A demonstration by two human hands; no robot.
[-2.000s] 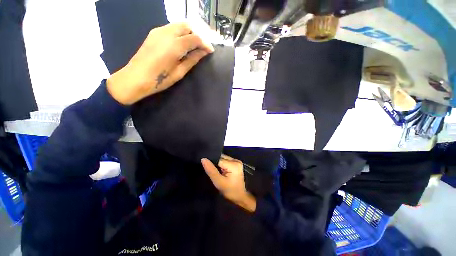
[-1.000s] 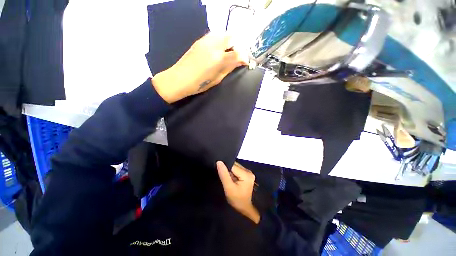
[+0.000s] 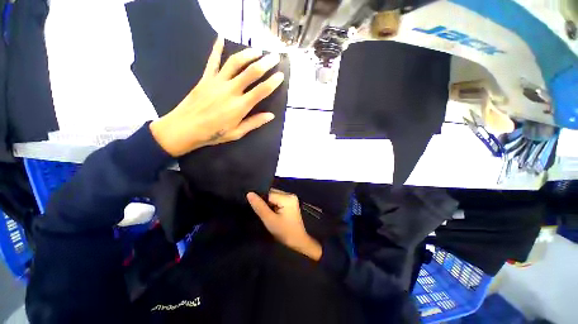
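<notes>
A black garment panel (image 3: 237, 158) lies from the presser foot (image 3: 284, 28) of the sewing machine (image 3: 481, 38) down over the table's front edge. My left hand (image 3: 222, 104) lies flat on its upper part with fingers spread, fingertips just below the foot. My right hand (image 3: 282, 218) pinches the panel's lower right corner between thumb and fingers, below the table edge. The needle is too small to tell.
A stack of small black panels (image 3: 390, 95) with a pointed tail lies right of the foot. Snips and small tools (image 3: 526, 149) lie further right. Long black panels (image 3: 28, 82) lie far left. Blue crates (image 3: 453, 285) with black cloth stand below the table.
My left hand has gone from pinching the panel's top edge at the foot to lying spread on the cloth. My right hand still holds the lower corner. The camera view has shifted.
</notes>
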